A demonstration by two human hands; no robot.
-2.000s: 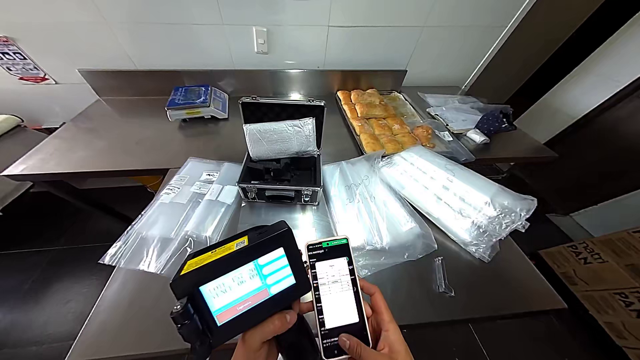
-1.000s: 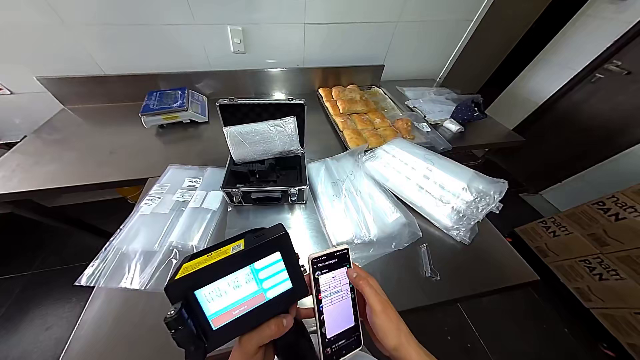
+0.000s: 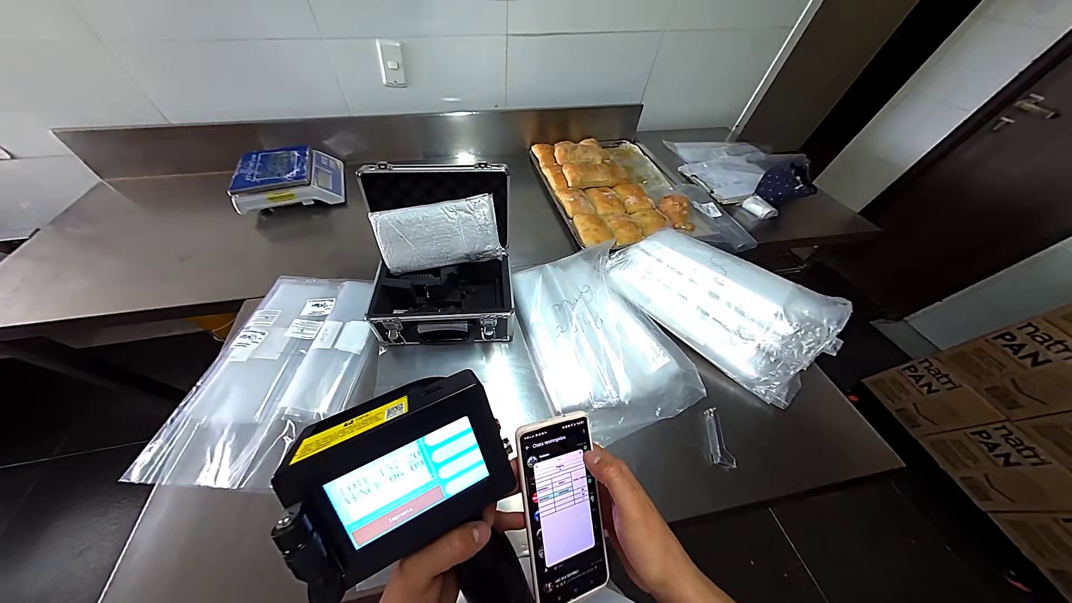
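My left hand (image 3: 448,557) grips the handle of a black handheld inkjet printer (image 3: 394,477), whose lit touchscreen faces me and bears writing. Beside it, my right hand (image 3: 641,528) holds a smartphone (image 3: 563,511) upright, its thumb by the upper right edge of the lit screen; a table shows there. Behind them an open black case with metal edges (image 3: 441,327) stands on the steel table, a silver bubble-wrap pouch (image 3: 437,233) leaning in it. Clear plastic bags with labels (image 3: 276,360) lie to the left. On the right are a clear bag with handwriting (image 3: 586,343) and a thick bundle of plastic bags (image 3: 729,310).
A blue-topped scale (image 3: 287,176) and a tray of baked bread (image 3: 599,193) are at the back. Papers and plastic (image 3: 724,172) lie at the back right. A small clear plastic piece (image 3: 716,437) is near the right edge. Cardboard boxes (image 3: 997,419) stand at the lower right.
My right thumb has moved from the lower part of the phone to its upper right edge. The phone screen shows a different page. The printer stays in my left hand.
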